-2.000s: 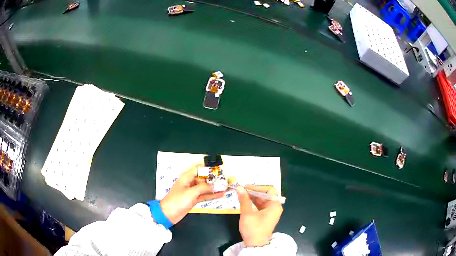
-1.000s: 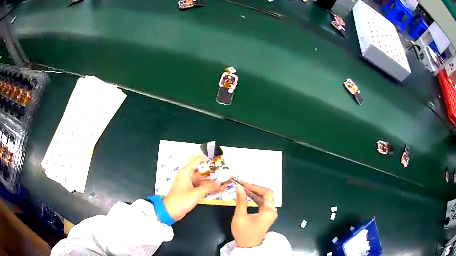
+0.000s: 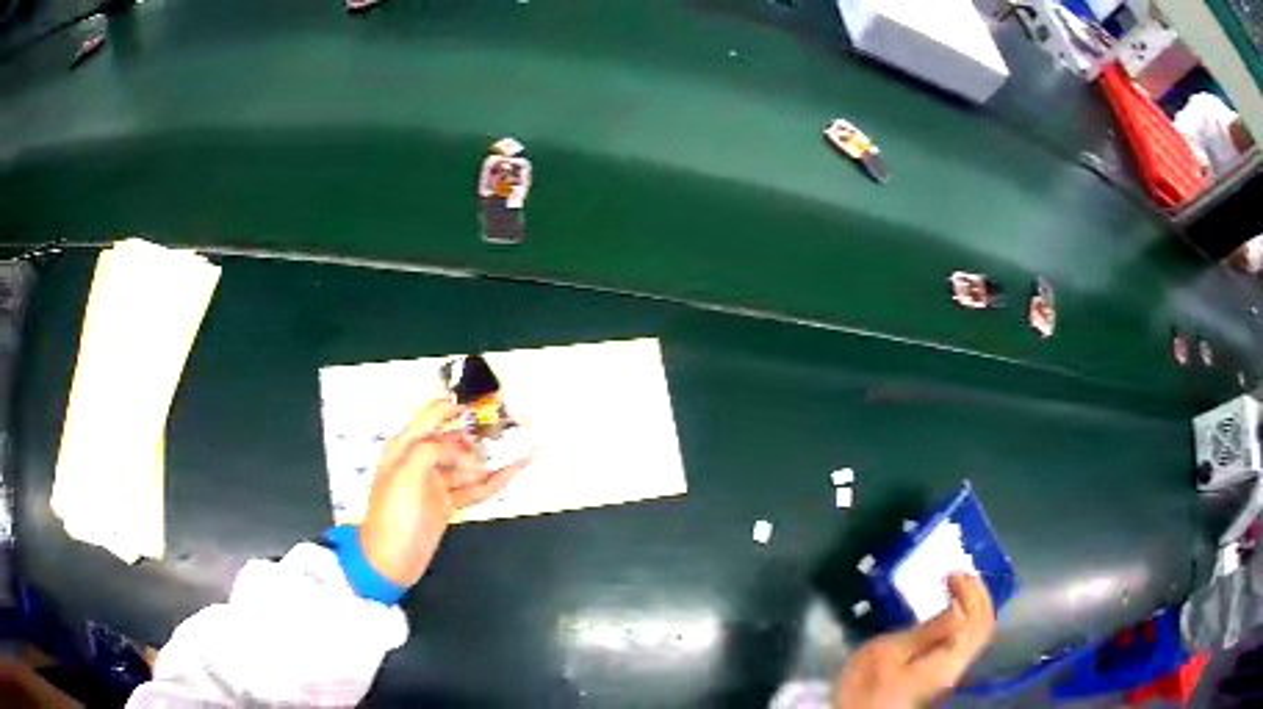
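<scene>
My left hand (image 3: pixel 424 468) holds an electronic module (image 3: pixel 488 413) above the label sheet (image 3: pixel 596 423). The module has a black end, an orange middle and a whitish end turned toward my fingers. My right hand (image 3: pixel 931 640) has its fingertips in the blue parts bin (image 3: pixel 986 551), on the white pads (image 3: pixel 928 568). Whether its fingers grip a pad cannot be told. No pen-like tool can be made out in the right hand.
A stack of label sheets (image 3: pixel 128 395) lies at left. Loose white pads (image 3: pixel 762 532) lie left of the bin. Modules, one at centre (image 3: pixel 504 191), are spaced along the green belt (image 3: pixel 665 180). A white box (image 3: pixel 925 45) stands across it.
My right hand has moved from the module rightward to the blue bin. My left hand still holds the module. The view has turned to the right.
</scene>
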